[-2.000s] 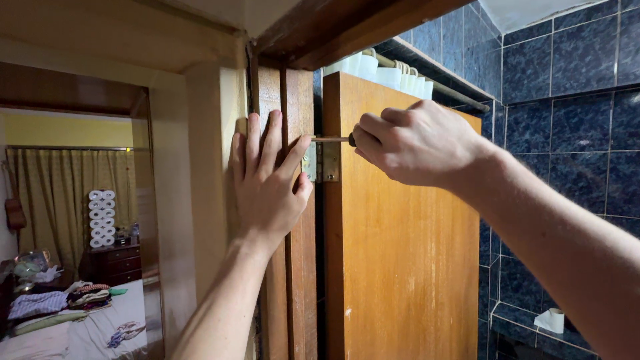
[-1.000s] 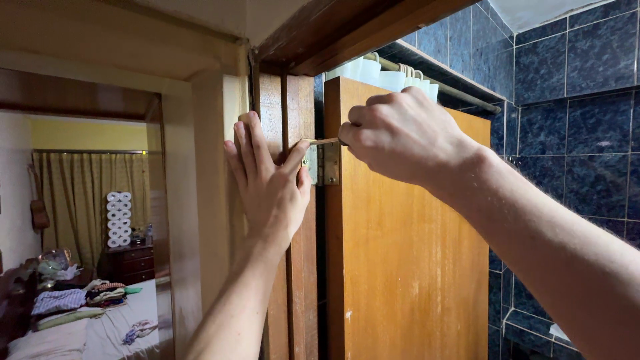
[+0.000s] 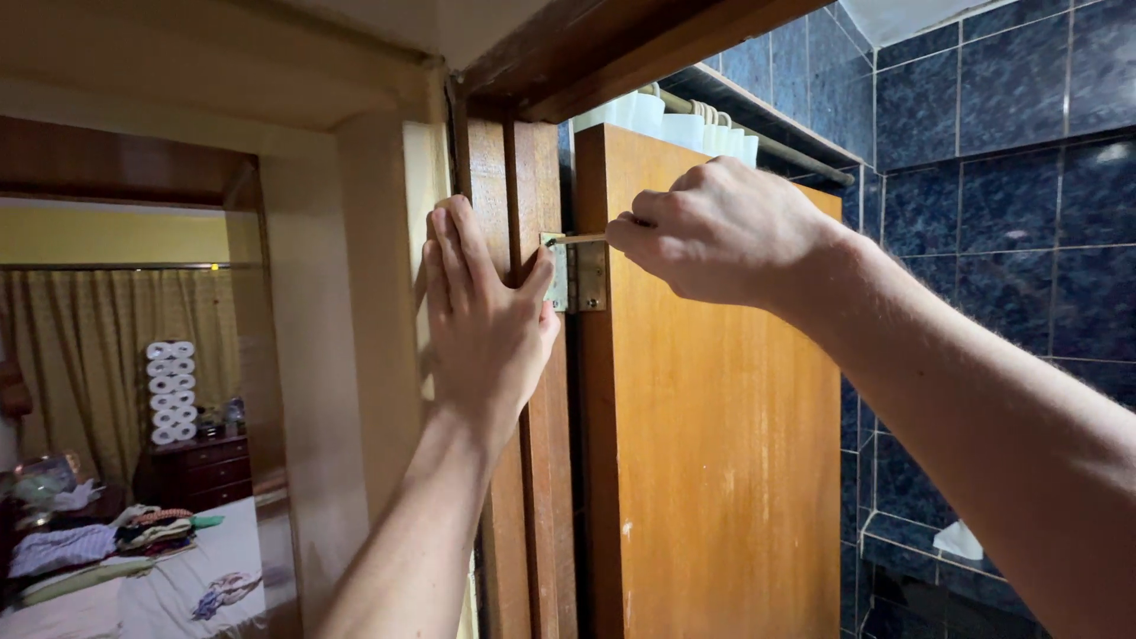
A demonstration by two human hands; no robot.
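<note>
My right hand (image 3: 723, 235) grips a screwdriver whose handle is hidden in the fist. The thin screwdriver shaft (image 3: 581, 238) points left, its dark tip at the upper part of a metal door hinge (image 3: 557, 280). One leaf of the hinge lies on the wooden door frame (image 3: 537, 382), the other on the edge of the wooden door (image 3: 728, 426). My left hand (image 3: 484, 328) presses against the frame with fingers spread upward, holding nothing. Its thumb is beside the screwdriver tip and covers part of the hinge.
Behind the door are a curtain rail (image 3: 772, 146) with a white curtain (image 3: 679, 129) and blue wall tiles (image 3: 967, 204). At left, a bed (image 3: 169, 595) with clothes, a dark chest of drawers (image 3: 209, 466) and stacked white rolls (image 3: 171, 390) show beyond a wooden-edged opening.
My right hand has turned around the screwdriver, its knuckles and fingers now at a different angle. My left hand stays against the frame.
</note>
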